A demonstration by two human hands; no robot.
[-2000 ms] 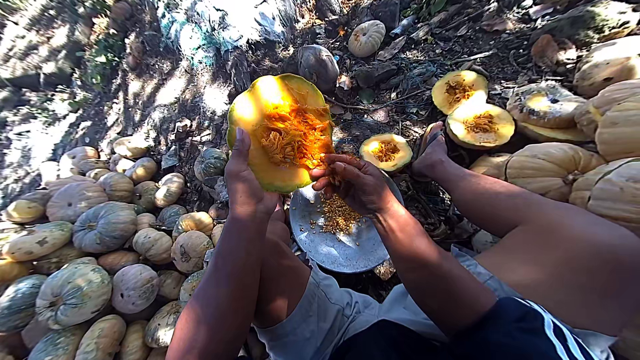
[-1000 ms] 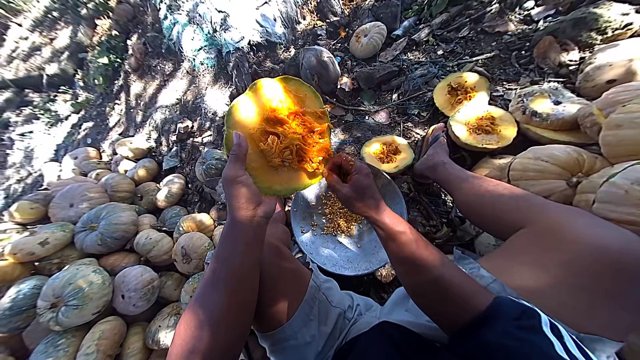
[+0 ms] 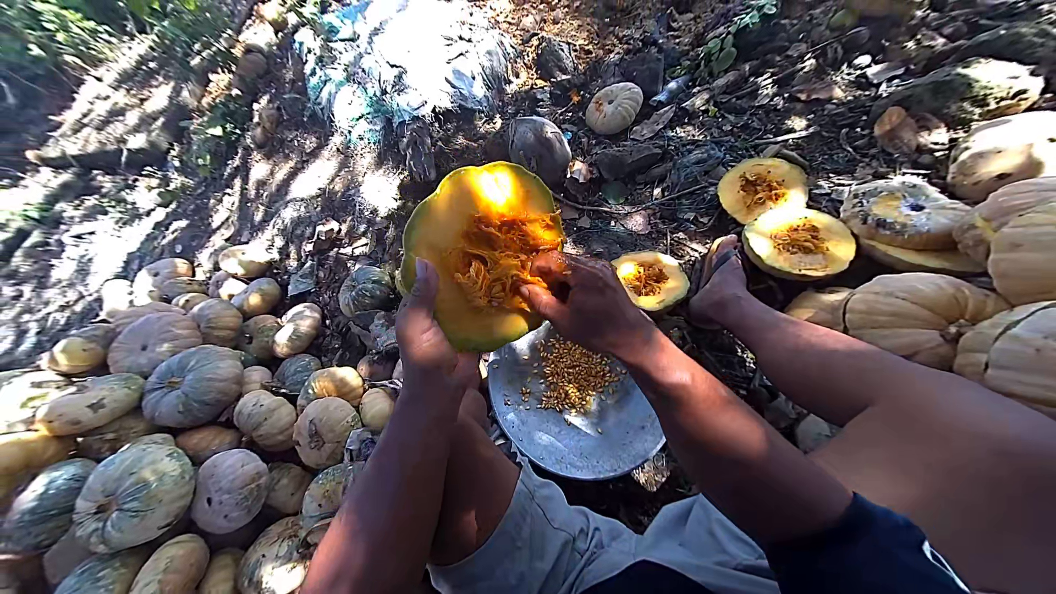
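Observation:
My left hand point(image 3: 429, 318) holds a halved pumpkin point(image 3: 445, 239) upright by its lower left side, the cut orange face toward me. The fingertips of my right hand point(image 3: 582, 297) are in the stringy, seedy pulp point(image 3: 499, 260) at its middle; whether they pinch any pulp is hard to tell. Below both hands a round grey metal tray point(image 3: 577, 454) rests between my legs, with a heap of loose pumpkin seeds point(image 3: 573, 375) on it. A smaller cut pumpkin half point(image 3: 672, 285) lies just beyond the tray's upper right edge.
Many whole pumpkins point(image 3: 194, 384) are piled at the left. Two cut halves point(image 3: 763, 186) lie beyond my foot point(image 3: 722, 280), and larger pumpkins point(image 3: 924, 313) sit at the right. Farther off are a brown coconut point(image 3: 538, 148), a small pale pumpkin point(image 3: 615, 107) and a mossy rock point(image 3: 965, 91).
My right hand was over the tray beside the pumpkin half a second ago; it has moved up and left into the pulp. My left hand keeps its hold.

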